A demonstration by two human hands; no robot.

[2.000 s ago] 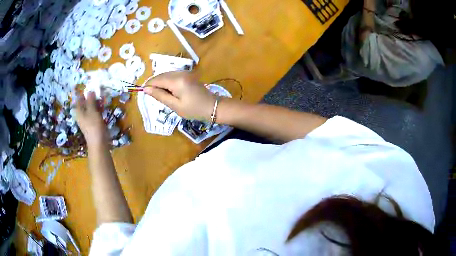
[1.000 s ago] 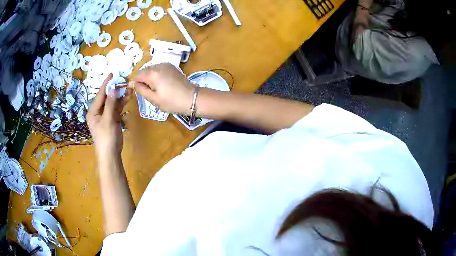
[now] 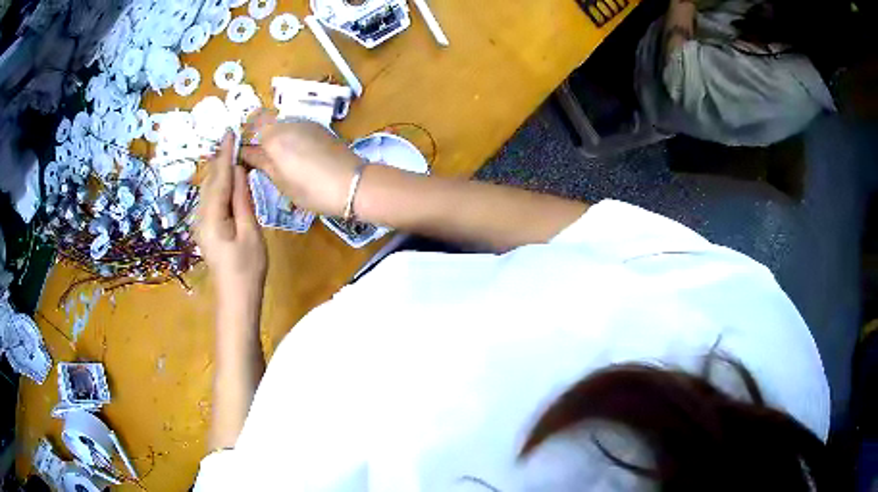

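A small white disc, seen nearly edge-on, is between my two hands. My left hand holds it in its fingertips from below. My right hand, with a bracelet at the wrist, has its fingers closed against the disc's right side; what else they pinch is hidden. Below my right hand, white housing shells lie on the bench, partly covered. Another open shell with dark parts and a thin wire lies partly under my right wrist.
A heap of white rings and tangled wired motors lie at the left. A white cover and a unit with two arms lie at the far side. More units lie lower left. A seated person is at upper right.
My left hand has come from the motor pile to my right hand with the disc. The disc has turned edge-on, and the red leads seen earlier no longer show at my right fingertips.
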